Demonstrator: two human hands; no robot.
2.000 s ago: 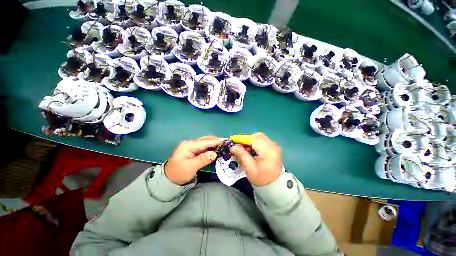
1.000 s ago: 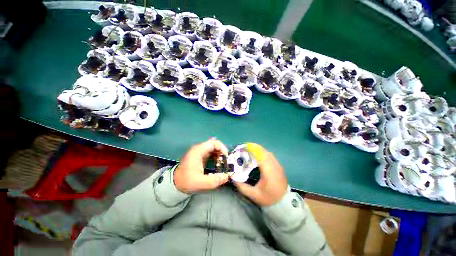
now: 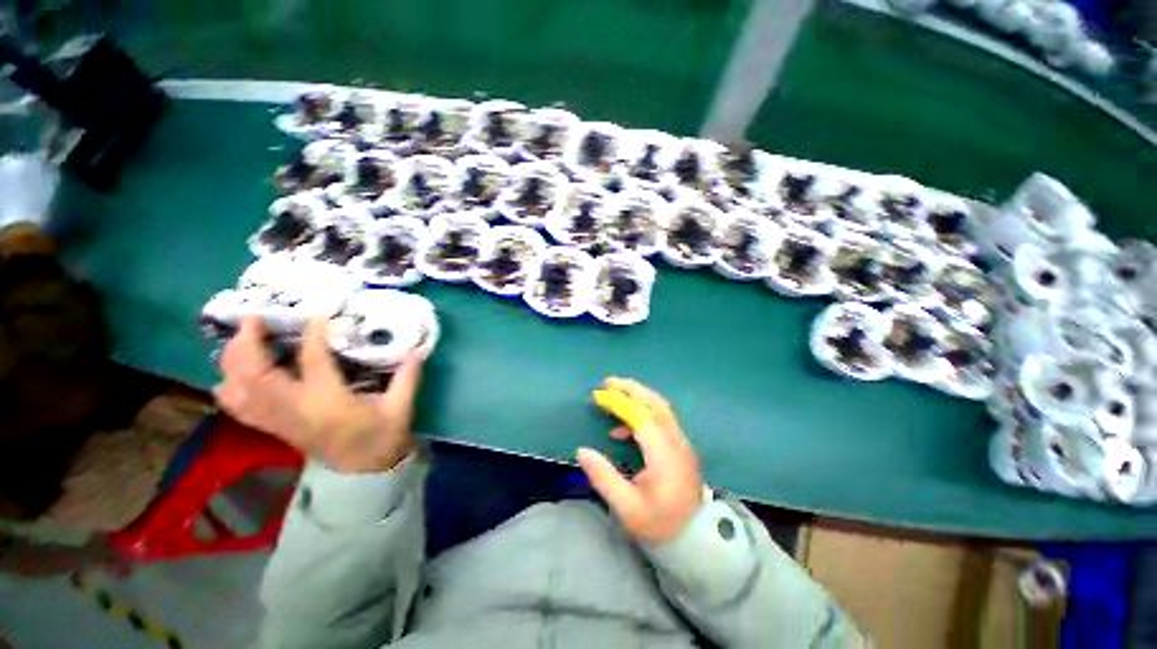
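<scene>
My left hand (image 3: 324,399) is at the pile of white housings with hanging modules (image 3: 298,285) on the left, fingers spread over its near edge. It is blurred, so I cannot tell if it grips anything. A round white housing with a dark central hole (image 3: 378,332) lies just beyond my left fingers, overlapping another white shell. Dark parts show between the fingers. My right hand (image 3: 647,463) is over the bench's front edge, with a yellow-handled tool (image 3: 622,406) held against the fingers and the thumb apart. The tool's tip is not visible.
Filled housings (image 3: 508,260) stand in rows at the back of the green bench (image 3: 533,380). Stacked white housings (image 3: 1059,380) are at far right. A red stool (image 3: 209,501) is at lower left. A cardboard box (image 3: 875,583) is below right. Part of another person (image 3: 26,241) shows at far left.
My hands have separated. My left hand has moved left to the pile, and the housing and module are gone from between my hands. My right hand keeps the yellow tool. The view has shifted.
</scene>
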